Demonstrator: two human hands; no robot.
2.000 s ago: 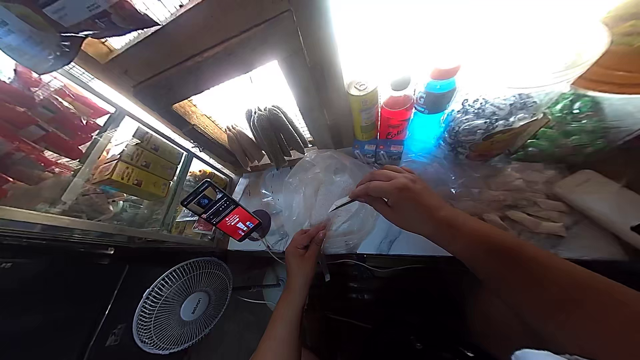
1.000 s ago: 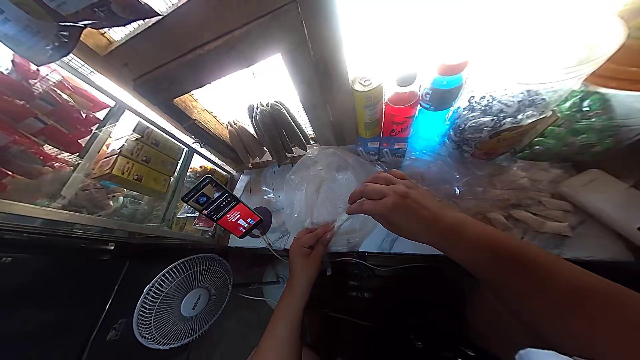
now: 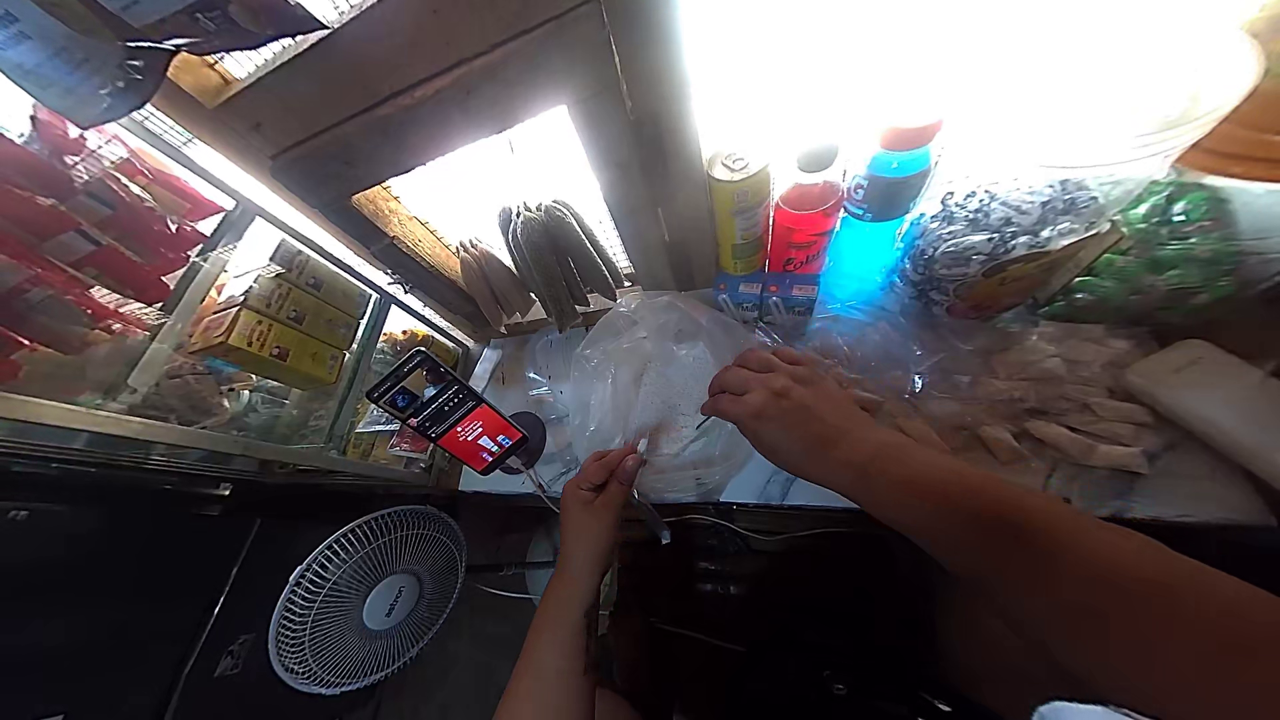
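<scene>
My left hand (image 3: 600,480) pinches the white upper end of a narrow clear plastic sleeve (image 3: 652,518), which hangs below the fingers at the counter's front edge. Up and to the right, my right hand (image 3: 775,405) has its fingers closed on a thin dark utensil (image 3: 703,424); only a short bit shows, so its kind is unclear. Behind and between both hands, a large translucent plastic bag (image 3: 650,340) stands wide at the mouth, with pale fine grains inside. The two hands are apart.
A lit phone (image 3: 446,410) on a round stand is left of the bag, its cable hanging down. A yellow can (image 3: 739,210), red bottle (image 3: 805,220) and blue bottle (image 3: 889,200) stand behind. Bagged pale pieces (image 3: 1085,410) lie right; a white fan (image 3: 368,600) is below left.
My right hand has moved away from my left fingertips, where it was one second ago. Two seconds ago a thin utensil showed in its fingers, pointing toward my left hand.
</scene>
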